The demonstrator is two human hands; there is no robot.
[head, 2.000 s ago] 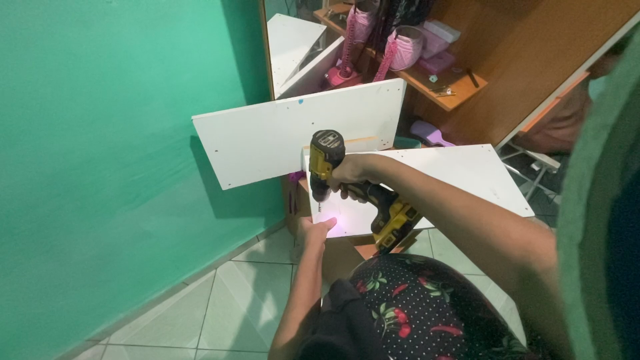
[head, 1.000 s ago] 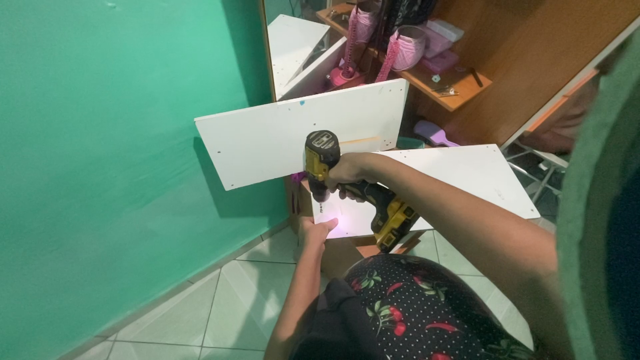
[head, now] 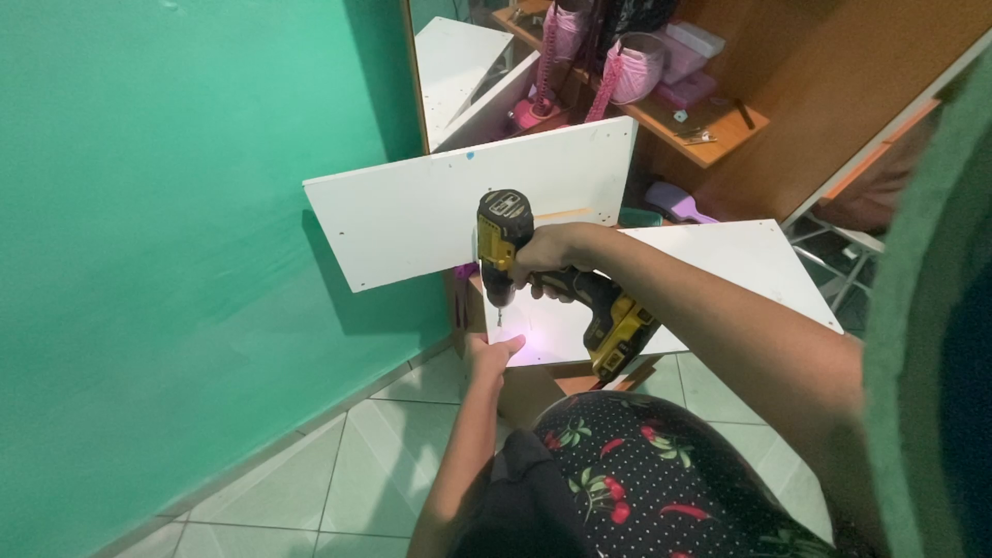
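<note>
My right hand (head: 554, 256) is closed around the grip of a yellow and black cordless drill (head: 505, 232), which points down. Its bit (head: 500, 316) is over the left end of a white board (head: 721, 263), close to the surface; contact cannot be told. The drill's light shines on that board. At the board's near left corner, my left hand (head: 492, 358) grips the edge, thumb on top and fingers hidden below. Behind the drill, a second white board (head: 403, 209) with small holes stands on its long edge, its left end near the green wall.
A wooden shelf (head: 728, 143) at the back holds a pink container (head: 635, 70), pink boxes and small items. A purple hairbrush (head: 674, 201) lies behind the board. Left is the green wall (head: 178, 232); a metal-framed chair (head: 845, 240) stands at right.
</note>
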